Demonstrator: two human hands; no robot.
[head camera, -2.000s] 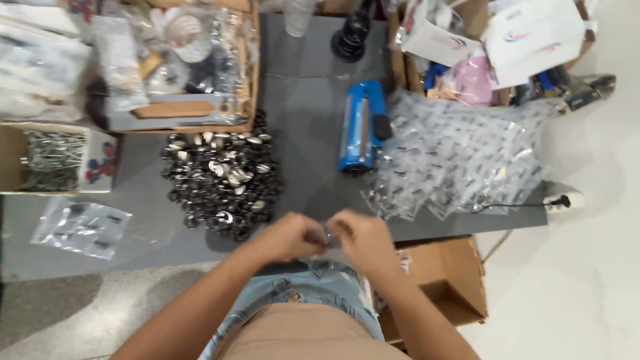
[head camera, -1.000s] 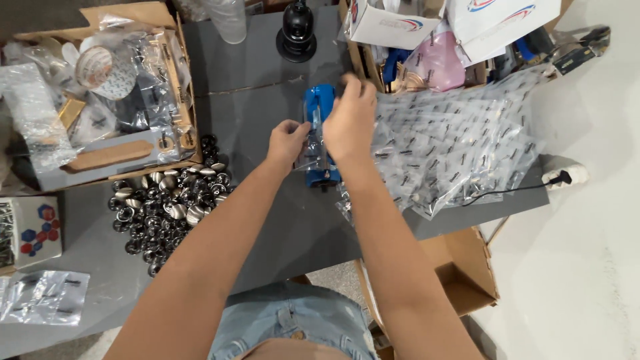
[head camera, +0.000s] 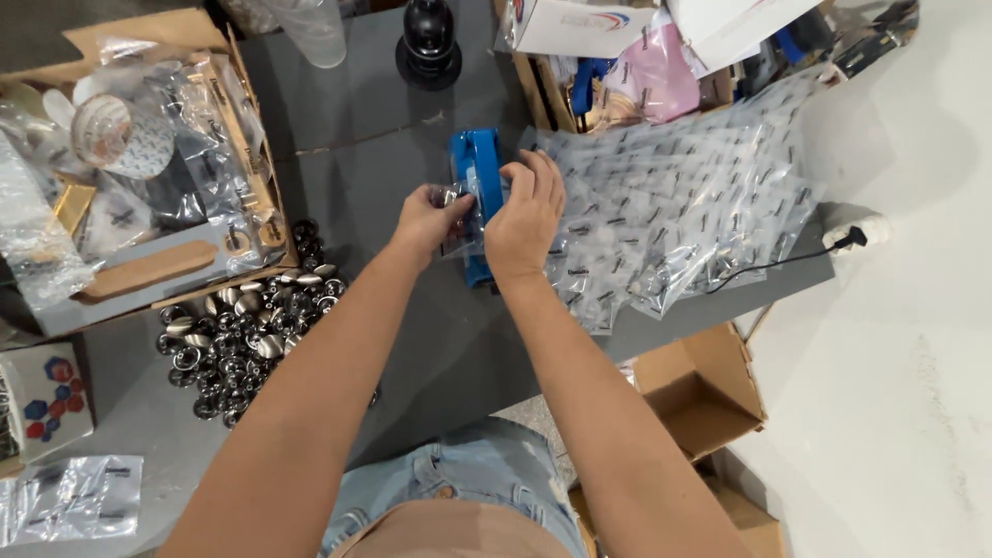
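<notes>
My left hand (head camera: 434, 221) pinches a small clear plastic bag (head camera: 467, 232) with something dark inside, at the left edge of a blue hand-held bag sealer (head camera: 486, 174). The sealer lies lengthwise on the grey table. Over its right side rests my right hand (head camera: 528, 209), fingers curved; whether it grips the sealer cannot be made out. A heap of shiny metal knobs (head camera: 248, 333) lies to the left, partly behind my left forearm. Right of the sealer spreads a pile of filled clear bags (head camera: 666, 201).
A cardboard box of packed parts (head camera: 287, 225) stands at left, beside a smaller patterned box (head camera: 58, 395). Flat bags (head camera: 85, 496) lie at lower left. A black stand (head camera: 428, 46) and a plastic cup (head camera: 310, 31) are at the back. Open cartons (head camera: 697, 387) sit below the table's right edge.
Both hands have moved from the table's front edge up to the blue sealer, bringing the small bag. Since one second ago, my right hand has lowered a little beside the sealer.
</notes>
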